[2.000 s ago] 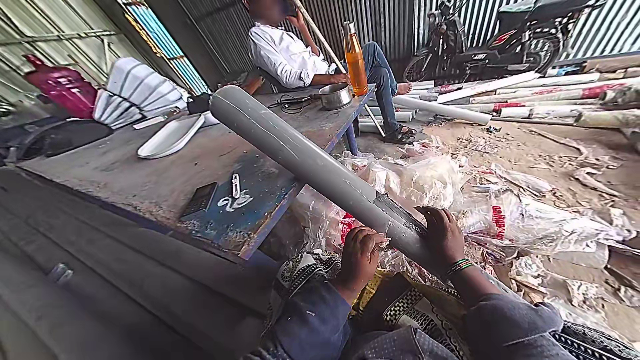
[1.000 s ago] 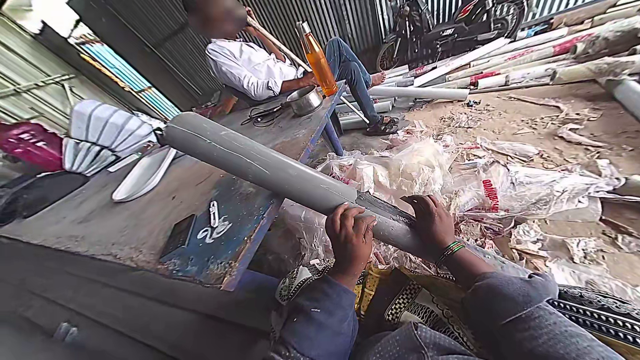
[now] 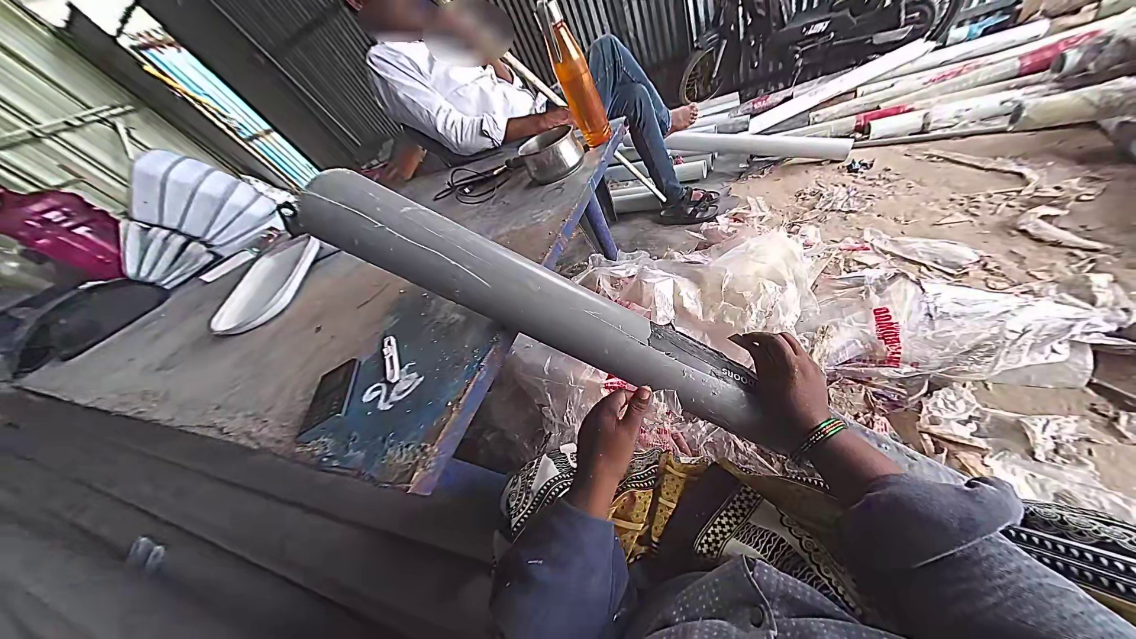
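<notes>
A thick grey plastic pipe (image 3: 497,275) slants across the view from the upper left, over the table edge, down to my right hand. A dark strip (image 3: 701,355) with some lettering runs along its top near that hand. My right hand (image 3: 785,382), with green bangles at the wrist, is closed around the lower part of the pipe. Against the pipe's lower side rests my left hand (image 3: 612,435), thumb raised; how firmly it grips cannot be told. Patterned cloth (image 3: 745,515) lies under both forearms.
The worn table (image 3: 266,382) bears a dark phone-like object (image 3: 328,398), a white shallow dish (image 3: 266,284), a metal pan (image 3: 552,155) and an orange bottle (image 3: 577,84). A person (image 3: 453,98) sits beyond. Plastic wrapping (image 3: 745,275) covers the ground; wrapped pipes (image 3: 976,80) lie behind.
My left hand has shifted from lying on top of the pipe to its lower side. The right hand stays on the pipe.
</notes>
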